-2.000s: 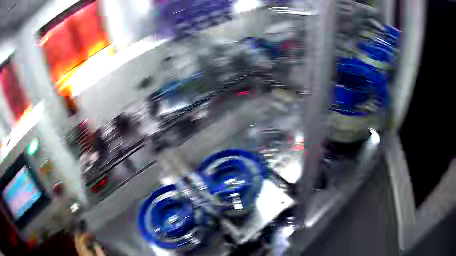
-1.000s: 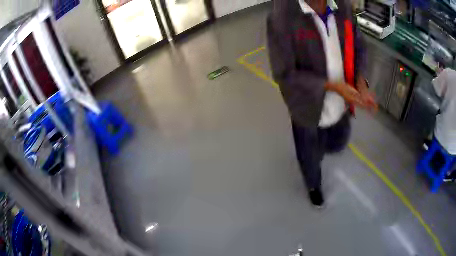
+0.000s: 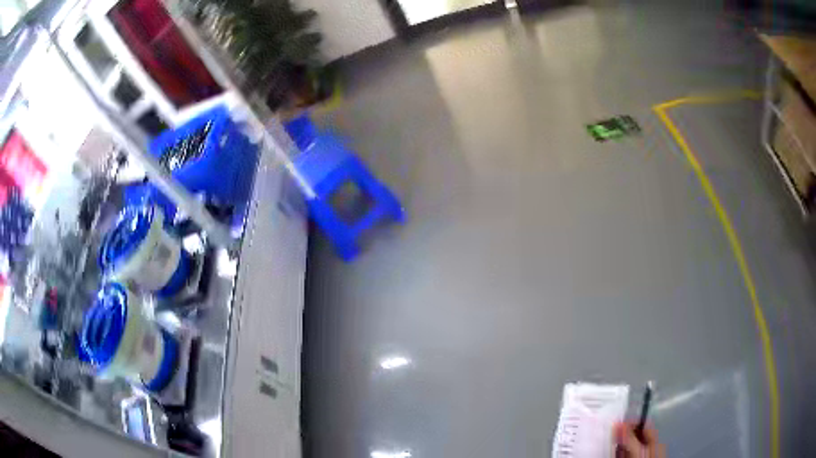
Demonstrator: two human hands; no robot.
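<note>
A white paper slip (image 3: pixel 590 419) with printed lines shows at the bottom edge, right of centre, cut off by the frame. My right hand (image 3: pixel 639 442) is beside its right edge, mostly cut off below, with the fingers closed on a dark pen (image 3: pixel 646 404). The pen points upward. I cannot tell whether these fingers also touch the slip. My left hand is not in view.
The machine (image 3: pixel 268 313) runs along the left, with blue-rimmed bowl feeders (image 3: pixel 112 326) and a blue bin (image 3: pixel 215 156). A blue stool (image 3: pixel 344 192) stands beside it. A yellow line (image 3: pixel 729 224) and a wooden-topped table (image 3: pixel 796 58) are at right.
The view has shifted, and the stool and feeders look nearer. The walking person and the seated person are out of view. The slip, pen and my right hand have come into view.
</note>
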